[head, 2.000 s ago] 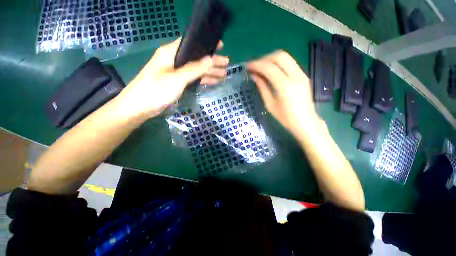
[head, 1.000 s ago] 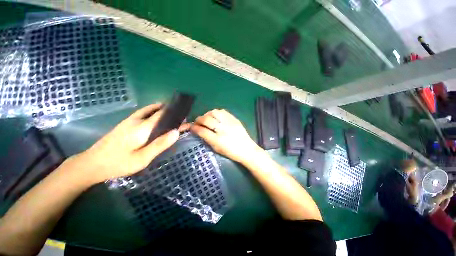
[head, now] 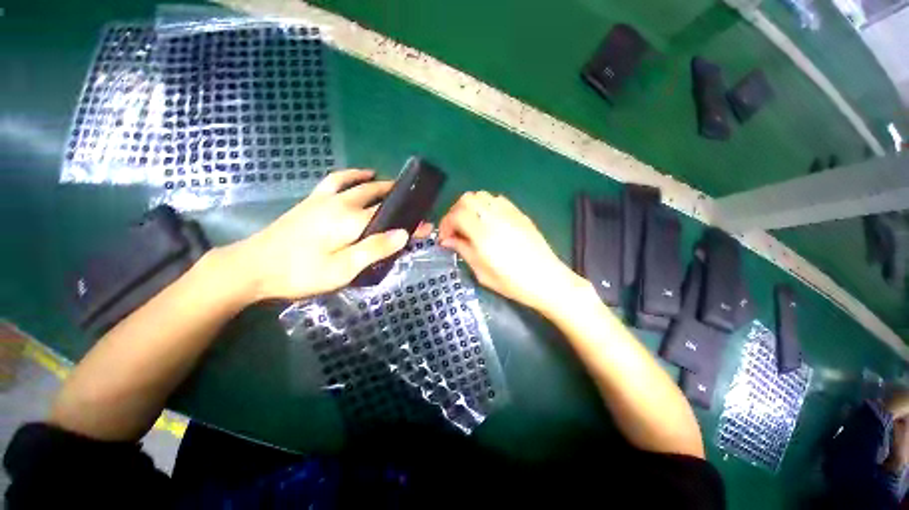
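Note:
My left hand (head: 324,237) holds a black phone back cover (head: 404,207), tilted, above the top edge of the working sheet of pieces (head: 429,309). The sheet is clear shiny film with a grid of small dark squares, wrinkled along its lower part. My right hand (head: 498,241) is just right of the cover, its thumb and fingertips pinched together at the sheet's top corner. Whether a small square piece is between those fingertips is too small to tell.
Spare sheets (head: 244,105) lie upper left. Black covers (head: 130,269) overlap beside my left forearm; several more (head: 658,264) lie at right, near another sheet (head: 762,398). Beyond the cream edge strip (head: 478,105) are scattered covers (head: 613,60). A grey bar (head: 817,194) and a person's sleeve (head: 857,438) show at right.
The view has shifted. The cover in my left hand has come down from above the sheet to beside my right fingertips. My right fingers have closed together at the sheet's top.

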